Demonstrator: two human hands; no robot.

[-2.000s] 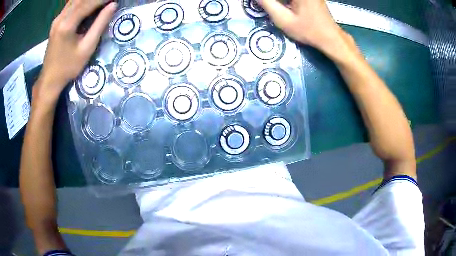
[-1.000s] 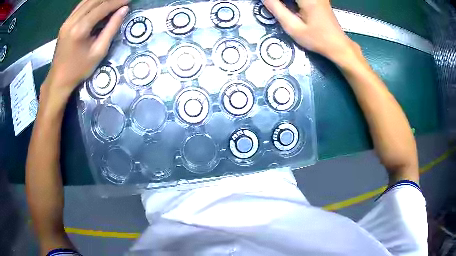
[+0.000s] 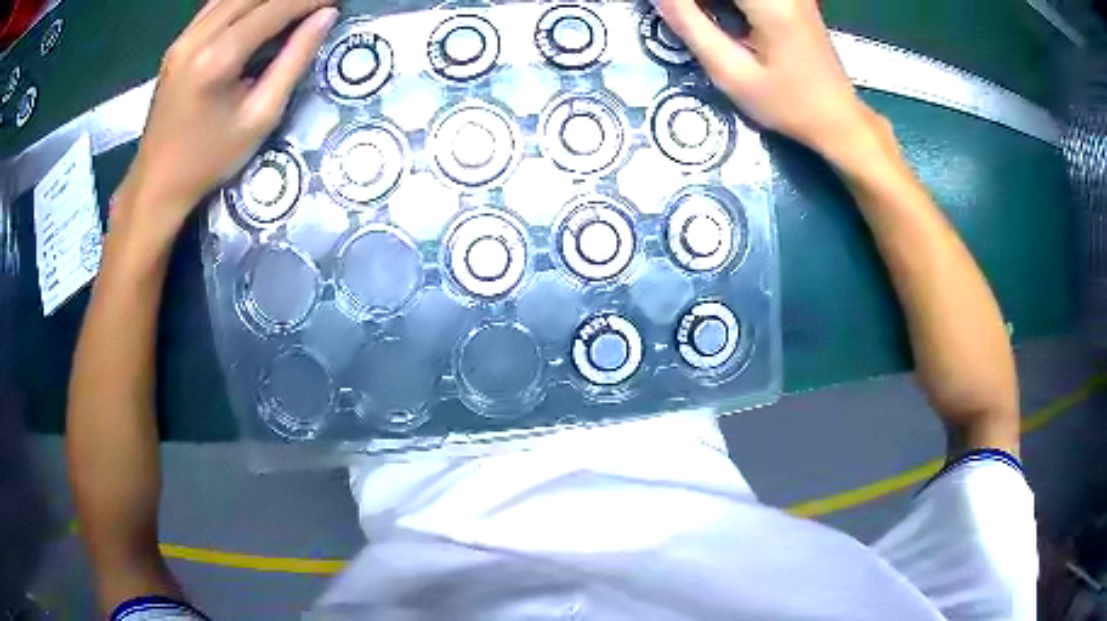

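A clear blister tray lies in front of me in strong glare. Round black-and-silver parts fill most visible pockets in the upper rows. Two parts with bluish centres sit at the lower right; several pockets at the lower left are empty. My left hand is over the tray's upper left corner, thumb and fingers apart, fingertips partly cut off by the top edge. My right hand is at the upper right corner, its thumb over the last top-row part. I cannot tell whether either hand grips anything.
A white printed paper lies left of the tray on the dark green bench. A pale rail curves behind. Loose round parts are on the green belt at the upper left. A grey floor with a yellow line shows below.
The tray, both hands and the paper appear shifted to the right in the picture. The parts sit in the same pockets, and the hands stay at the same tray corners.
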